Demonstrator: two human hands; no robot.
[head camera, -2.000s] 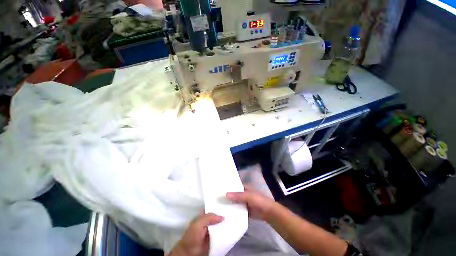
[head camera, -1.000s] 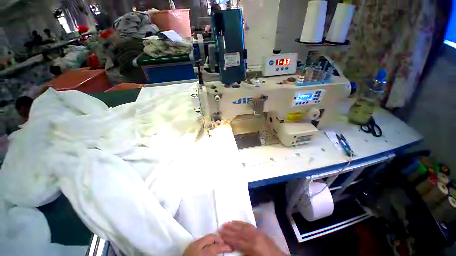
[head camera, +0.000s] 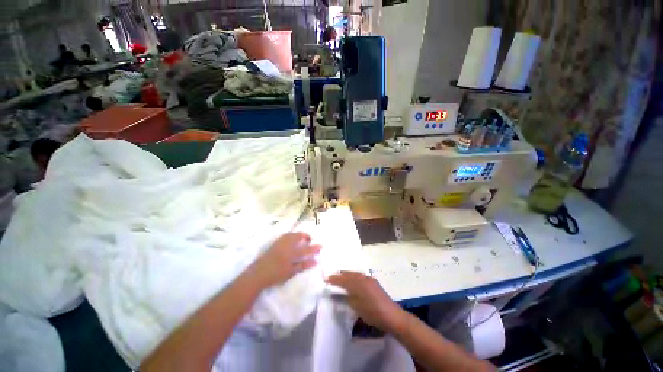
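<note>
The white fabric (head camera: 167, 240) lies in a large rumpled heap left of the needle and hangs over the table's front edge. Its flat folded band (head camera: 338, 236) runs from under the lit needle area toward me. My left hand (head camera: 289, 258) lies on the fabric left of the band, fingers bent and slightly apart; whether it pinches cloth is not clear. My right hand (head camera: 356, 290) is at the band near the table edge, fingertips on the cloth, thumb hidden. The cream sewing machine (head camera: 429, 182) stands behind the band.
A tall blue-green box (head camera: 363, 91) and a control box (head camera: 430, 118) stand behind the machine head. Blue snips (head camera: 525, 245), dark scissors (head camera: 562, 219) and a bottle (head camera: 560, 174) are on the table (head camera: 436, 272) at right. A white roll (head camera: 485, 333) hangs below.
Both hands have moved up from the bottom of the view toward the needle, and have separated. The view has tilted up, and the fabric near the table edge now bunches and drops.
</note>
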